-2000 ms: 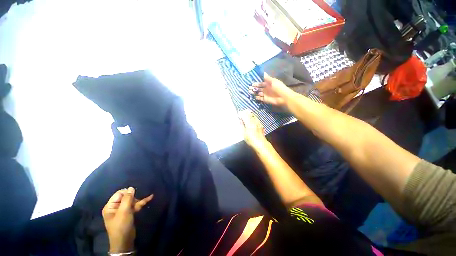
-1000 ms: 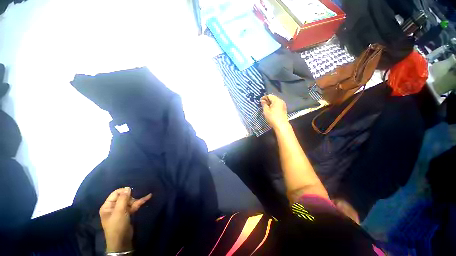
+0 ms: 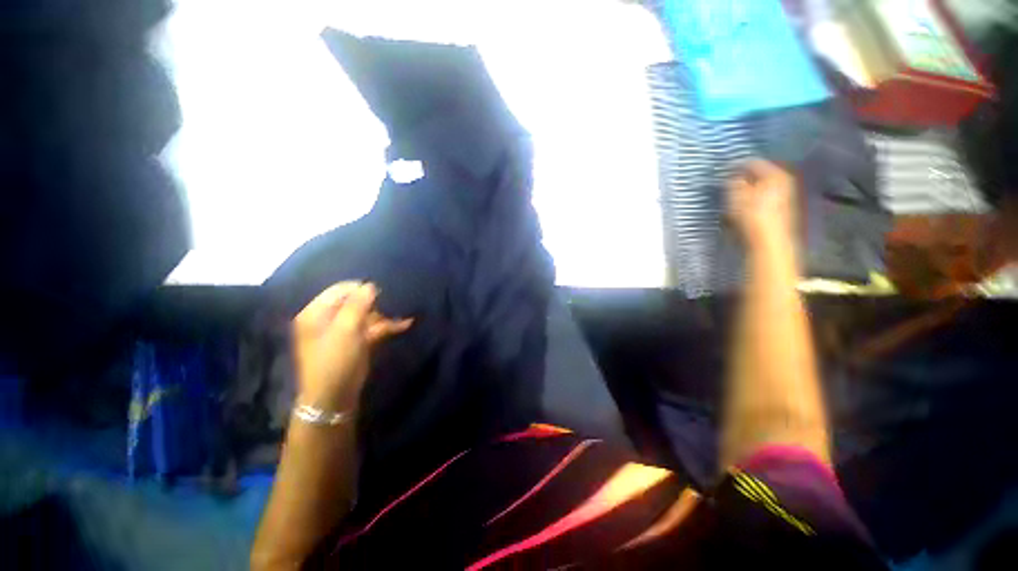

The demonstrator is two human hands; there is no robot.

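A dark garment [image 3: 447,234] lies over the table edge and my lap, with a small white tag [image 3: 405,171] on it. My left hand [image 3: 337,335] is over the garment's left part, thumb and index fingertips together; what is pinched there is too small to tell. My right hand [image 3: 765,201] is over the striped cloth [image 3: 698,167] at the right, fingers curled and blurred; whether it holds anything cannot be seen.
The white tabletop [image 3: 603,134] glares. At the right are a grey-black cloth piece [image 3: 832,184], a light-blue packet [image 3: 748,56], a red box [image 3: 927,98] and a blurred brown bag [image 3: 938,251]. Dark garments [image 3: 84,134] and a blue crate [image 3: 167,413] are at the left.
The view has turned, so the scene sits further right and higher. The other person's arm has left the striped cloth. My right hand stays near that cloth; my left keeps its pinched pose.
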